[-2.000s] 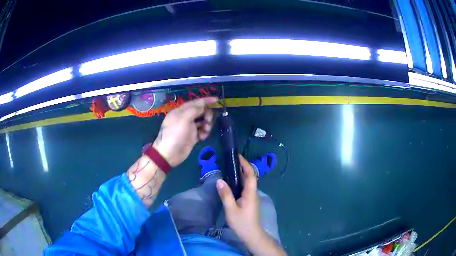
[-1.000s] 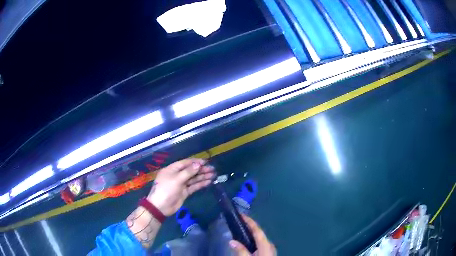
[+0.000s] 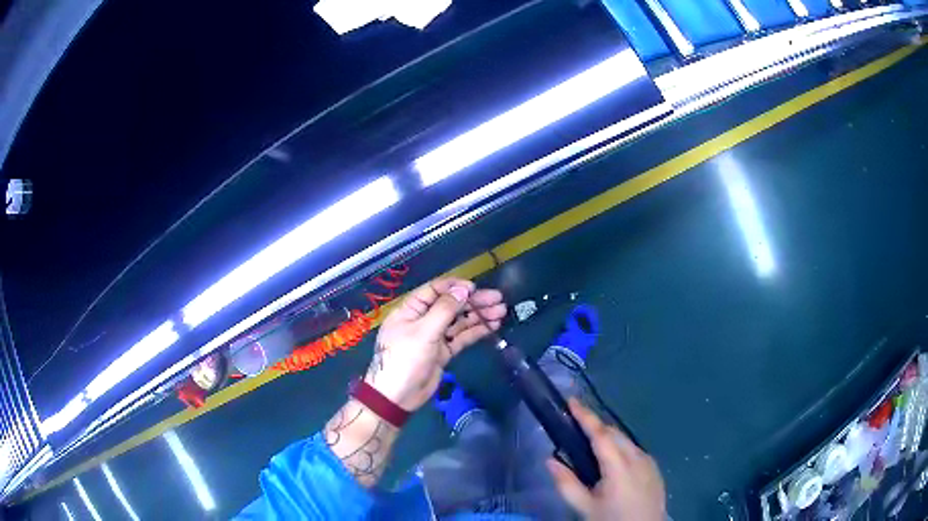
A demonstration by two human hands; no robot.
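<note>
My right hand [image 3: 611,463] grips the black electric screwdriver [image 3: 549,409], which points up and left. Its thin bit reaches my left fingertips. My left hand [image 3: 432,331], with a dark red wristband, has thumb and index finger together at the bit's tip and the other fingers loosely spread. Anything pinched there is too small to tell. The glossy black display panel [image 3: 254,112] lies flat in front of me, beyond my hands. Its silvery edge strip [image 3: 448,216] runs diagonally, apart from the bit.
Blue-covered rollers [image 3: 702,20] are at the upper right. An orange coiled hose [image 3: 326,351] hangs under the panel edge. A yellow line [image 3: 631,193] crosses the green floor. A cart with jumbled items [image 3: 850,453] is at the lower right. My blue-covered feet are below my hands.
From two seconds ago the view has swung, so the panel edge now slants. Over the last second both hands have shifted right in the picture. The screwdriver remains in my right hand.
</note>
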